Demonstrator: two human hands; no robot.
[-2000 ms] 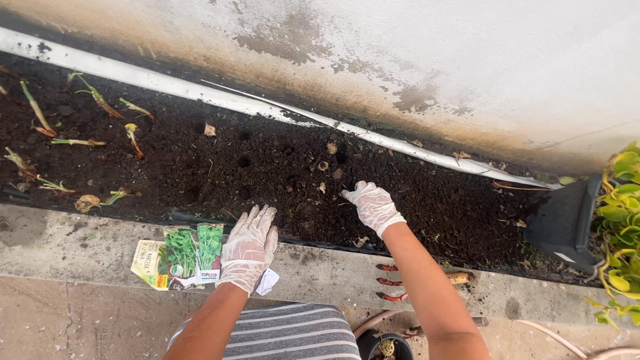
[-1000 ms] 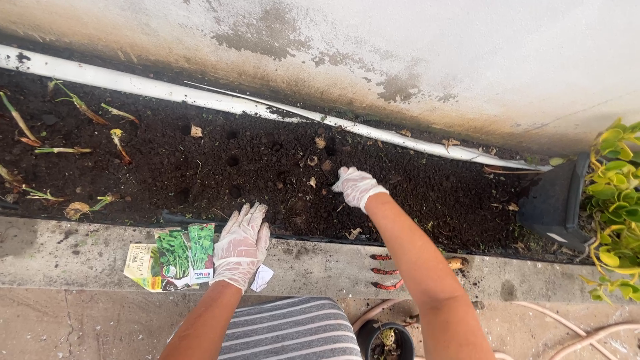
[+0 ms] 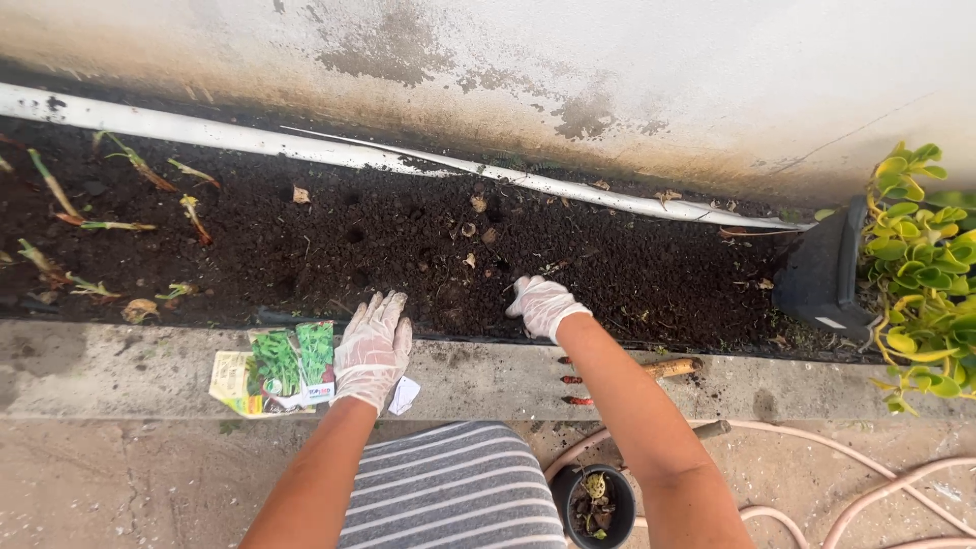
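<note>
My left hand (image 3: 374, 347), in a thin translucent glove, lies flat with its fingers apart on the concrete edge of the bed, fingertips at the soil. Seed packets (image 3: 286, 370) lie just left of it, and a small white paper (image 3: 404, 395) lies to its right. My right hand (image 3: 543, 307), gloved alike, is at the dark soil (image 3: 648, 267) with its fingers curled downward; its fingertips are partly hidden, and I cannot tell whether they hold anything. Several small holes (image 3: 354, 234) dot the soil between and above my hands.
Cut-back plants (image 3: 57, 187) stand at the left of the bed. White pipe (image 3: 229, 139) runs along the stained wall (image 3: 610, 69). A black pot (image 3: 820, 267) with a leafy plant stands right. A red-tined hand fork (image 3: 671, 368) lies under my right forearm; a small pot (image 3: 563, 488) and hose (image 3: 862, 457) are below.
My right hand has moved down across the soil, nearer the concrete edge. My left hand stays resting beside the seed packets.
</note>
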